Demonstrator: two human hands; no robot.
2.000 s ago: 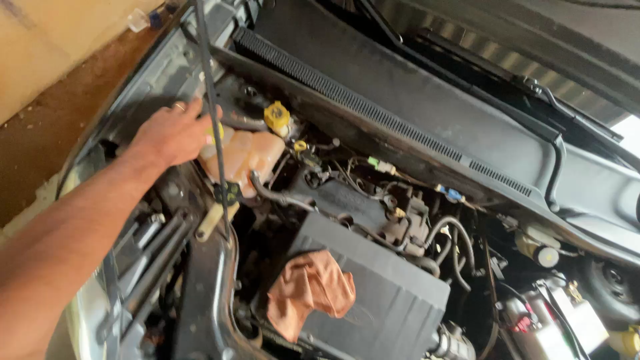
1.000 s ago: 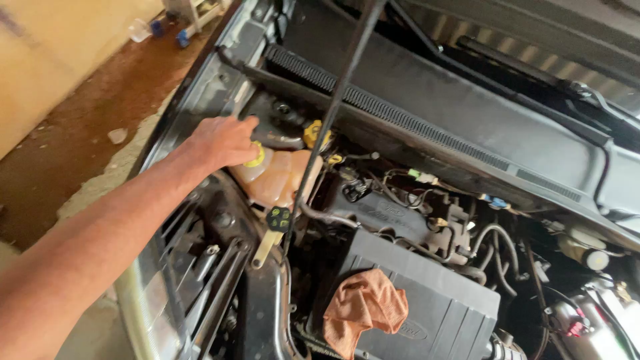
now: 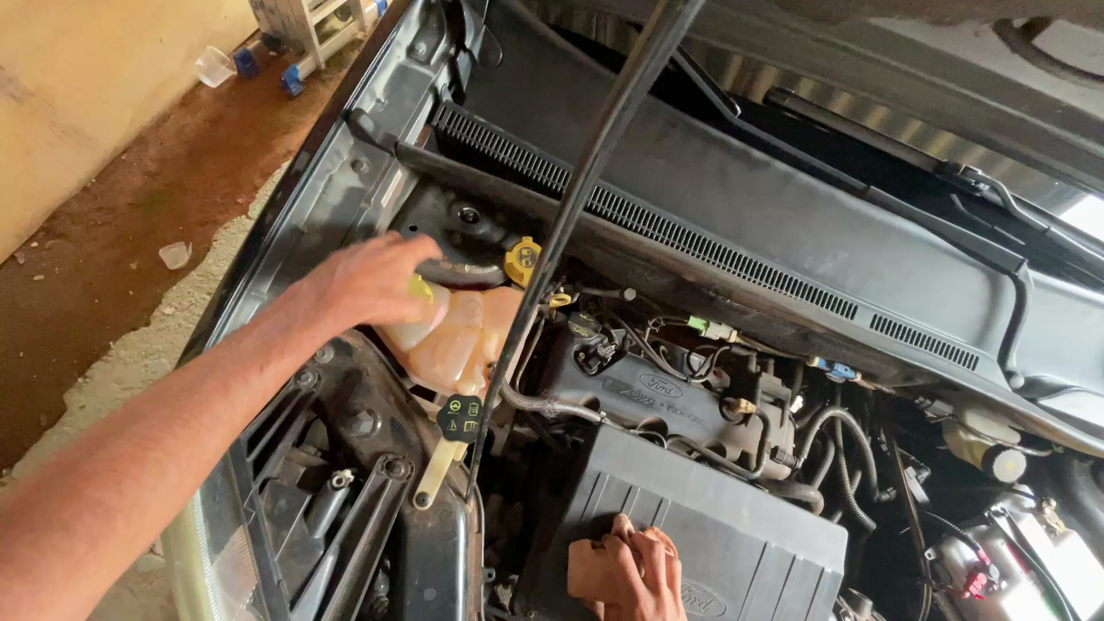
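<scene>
My left hand reaches in from the left, its blurred fingers around a yellow cap on the orange-stained translucent coolant reservoir. Part of the cap is hidden by the hand. Another yellow cap with a symbol sits beyond the reservoir, and a black cap with symbols is at its near side. My right hand, at the bottom of the view, grips a brown cloth on the black plastic Ford engine cover box.
The bonnet prop rod slants across the view beside the reservoir. A yellow dipstick handle and hoses lie past it. The battery is at the lower right. Beyond the fender, a stepladder and plastic cups are on the ground.
My right hand has come into view and taken hold of the cloth, which lay untouched on the box before. My left hand stays at the yellow reservoir cap. The view has shifted.
</scene>
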